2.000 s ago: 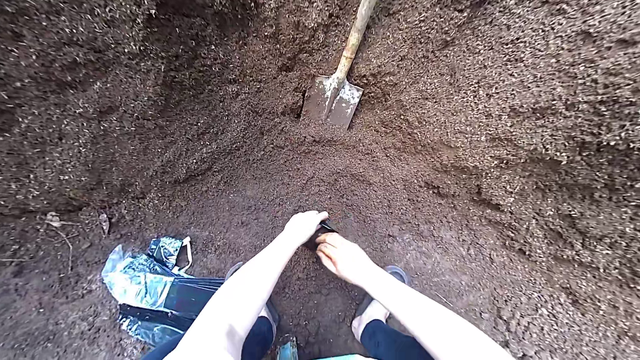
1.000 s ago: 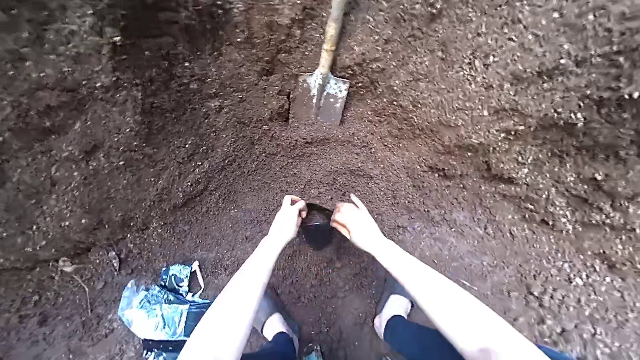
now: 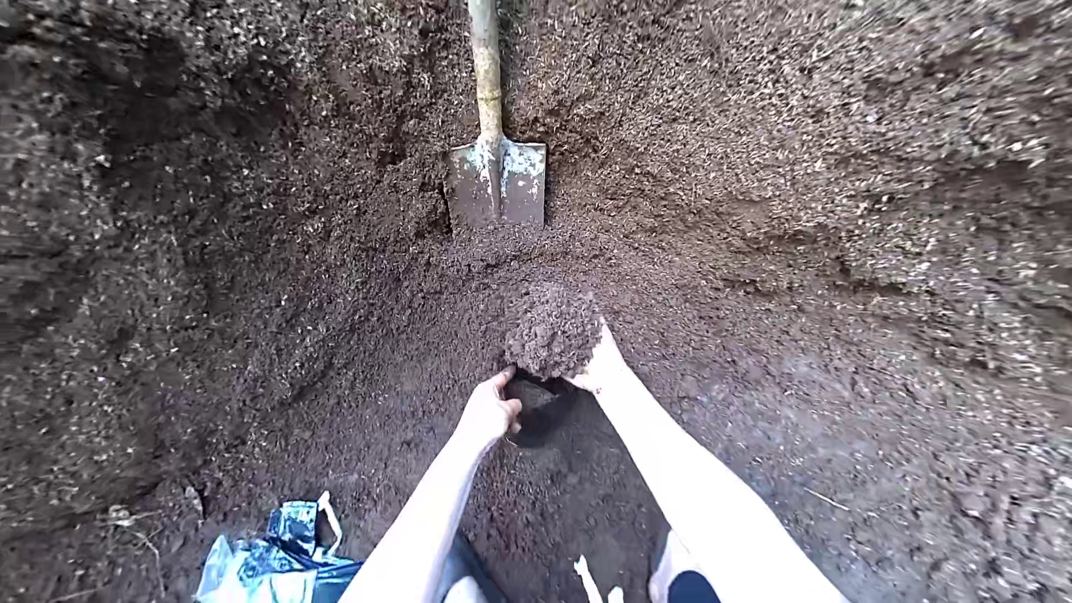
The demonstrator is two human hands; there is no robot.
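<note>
My left hand (image 3: 492, 406) grips the rim of a small black plastic bag (image 3: 540, 414), its mouth spread and facing up. In my right hand (image 3: 601, 364) lies a heaped scoop of dark soil (image 3: 553, 331), just above and beyond the bag's mouth; the soil hides most of the fingers. Past the hands, a shovel (image 3: 498, 184) with a worn, paint-flecked metal blade and wooden handle leans on the soil slope, its blade's lower edge in loose soil.
A bundle of black and clear plastic bags (image 3: 289, 561) lies on the ground at the lower left. Banks of soil (image 3: 837, 209) rise ahead and on both sides. My feet are at the bottom edge, with a small pale object (image 3: 588, 578) between them.
A second ago both hands held the black bag's rim; now my right hand has left it and holds a heap of soil. Two seconds ago the hands were close together around the bag.
</note>
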